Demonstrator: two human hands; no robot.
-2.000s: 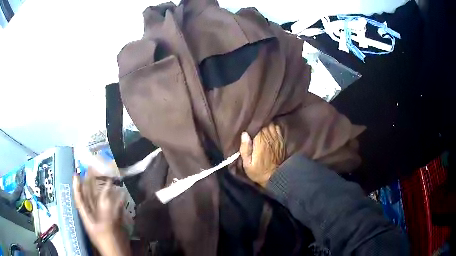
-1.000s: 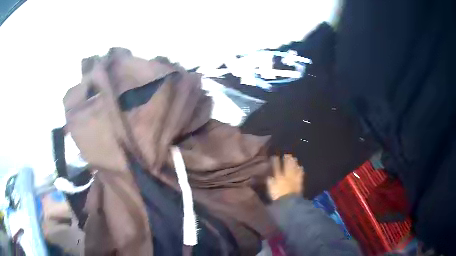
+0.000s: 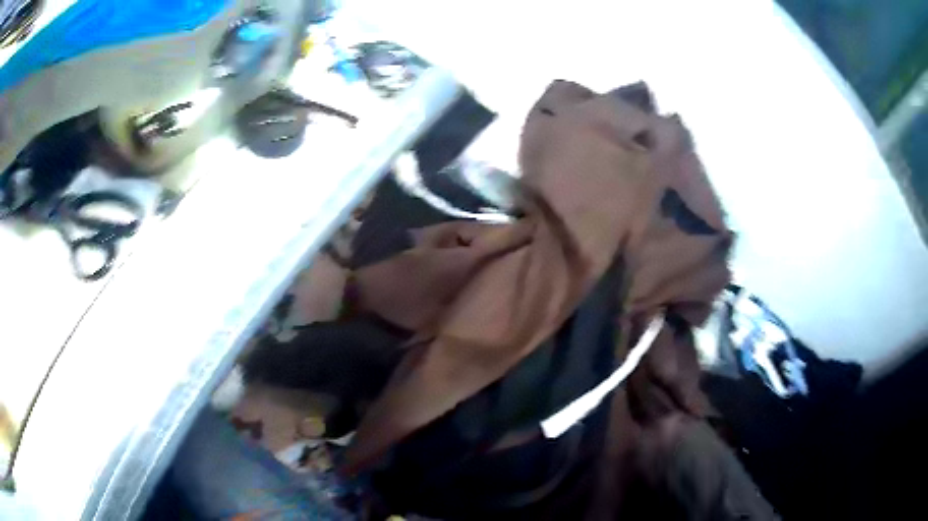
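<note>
The brown garment bundle point(image 3: 570, 204) lies bunched between the table edge and the pale wall, with its lower part hanging toward me. Black fabric sections point(image 3: 539, 382) run along its front. A whitish tie point(image 3: 607, 390) hangs from its right part, and another white strip curves at its left side. Neither of my hands can be made out. A blurred greyish shape at the lower right may be my right sleeve, but its end is not distinct.
The white machine table point(image 3: 153, 305) with its ruler edge point(image 3: 295, 280) is on the left. Black-handled scissors point(image 3: 94, 239) and a round black disc point(image 3: 273, 124) lie on it. Tangled white and blue strips point(image 3: 768, 351) lie on dark material at the right.
The view has swung left, so the bundle appears farther right and more of the table shows. My right hand, open beside the bundle earlier, is no longer visible. The red items have left the view.
</note>
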